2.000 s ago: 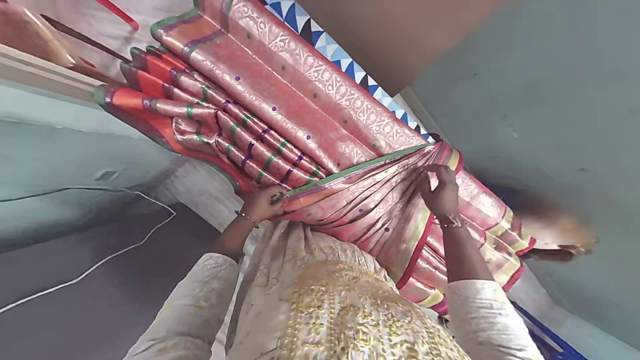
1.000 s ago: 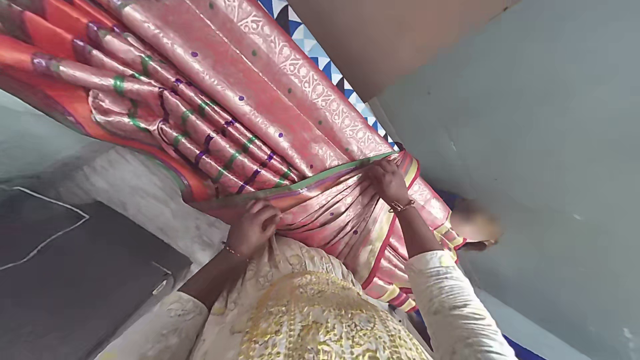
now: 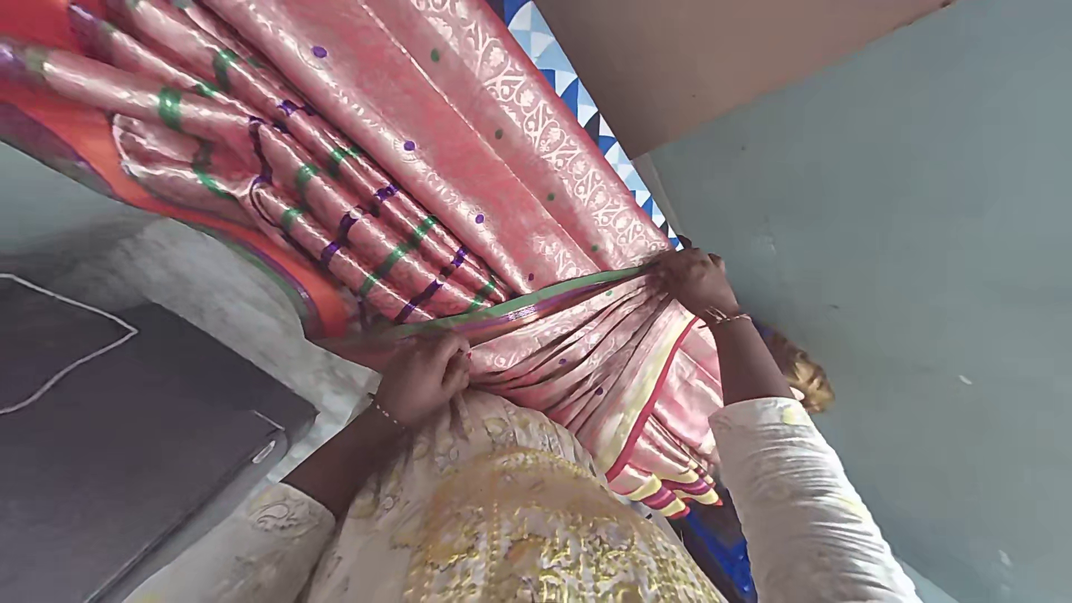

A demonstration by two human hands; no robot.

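Observation:
A pink silk sari with a woven silvery pattern, green and purple dots and an orange border spreads from the upper left to the lower right. Its left part lies in long pleats with green and purple bands. My left hand grips the gathered cloth near the green-edged border, just above my cream and gold garment. At the other end of that border, my right hand is closed on the cloth, and the border runs taut between both hands. Below my right hand the folds fan down to a yellow and maroon edge.
A blue and white triangle-patterned cloth shows behind the sari. At the right stands a grey-green wall, with a brown blurred object near it. A dark panel and a white cord are at the lower left.
My right hand, bent above the cloth two seconds ago, is now closed on the border's upper end. The view has shifted closer to the sari.

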